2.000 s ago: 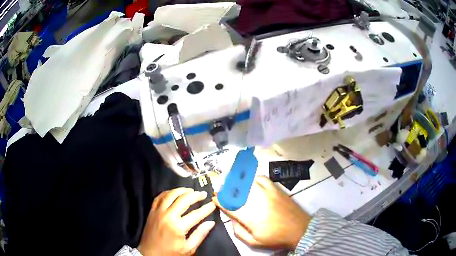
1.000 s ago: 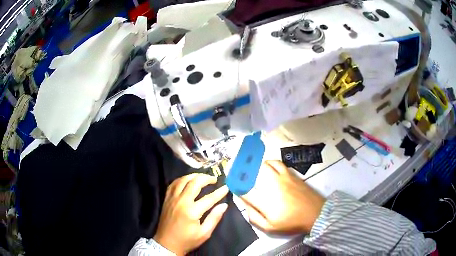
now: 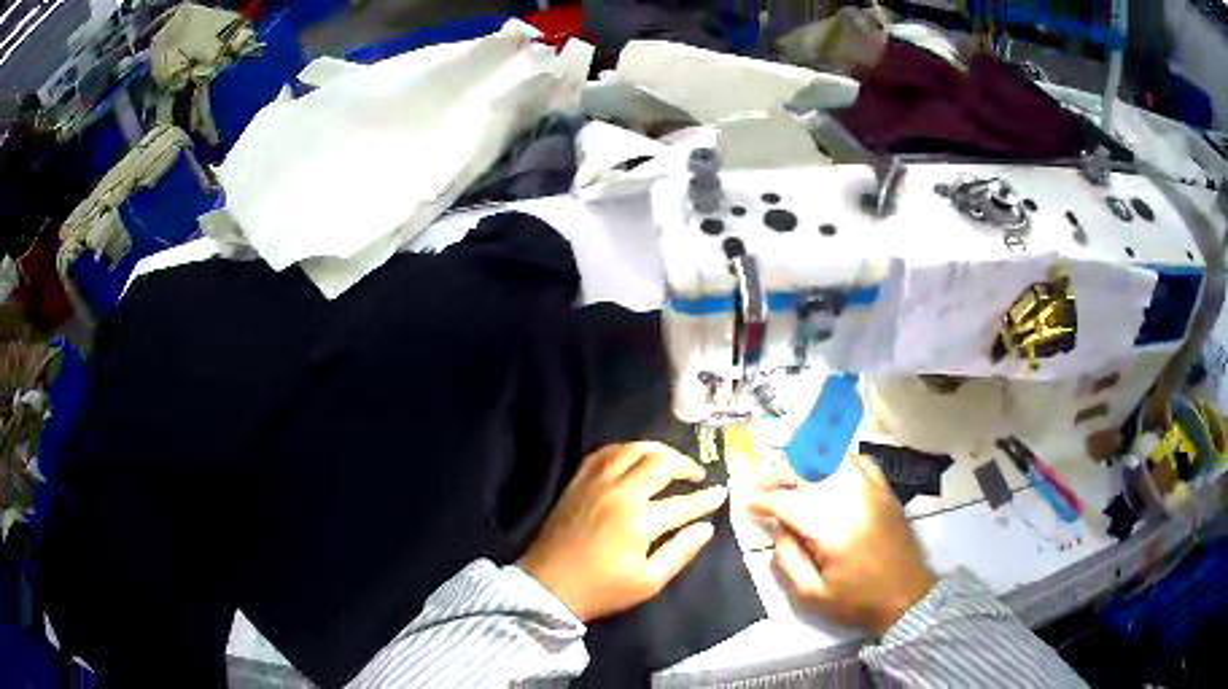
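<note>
Black cloth (image 3: 404, 404) is spread left of the white sewing machine (image 3: 774, 249), and its narrow right part lies under the needle area. My left hand (image 3: 626, 525) lies flat on this part, fingers apart, fingertips just below the presser foot with its brass-coloured guide (image 3: 708, 442). My right hand (image 3: 855, 545) is on the white bed just right of the cloth edge, below the blue guard plate (image 3: 826, 428). Its fingers are curled, and whether they pinch anything is hidden. The needle tip is not clear.
Cream cut panels (image 3: 370, 155) and maroon cloth (image 3: 949, 101) lie behind. Right of the needle are a black label piece (image 3: 905, 470), a grey swatch (image 3: 993, 483) and a pink-and-blue tool (image 3: 1048, 482). A tub with yellow items (image 3: 1185, 442) stands at far right.
The camera view has shifted, so the machine appears farther right and more of the cloth shows. My right hand has drawn slightly away from my left hand and the cloth edge. My left hand stays on the cloth.
</note>
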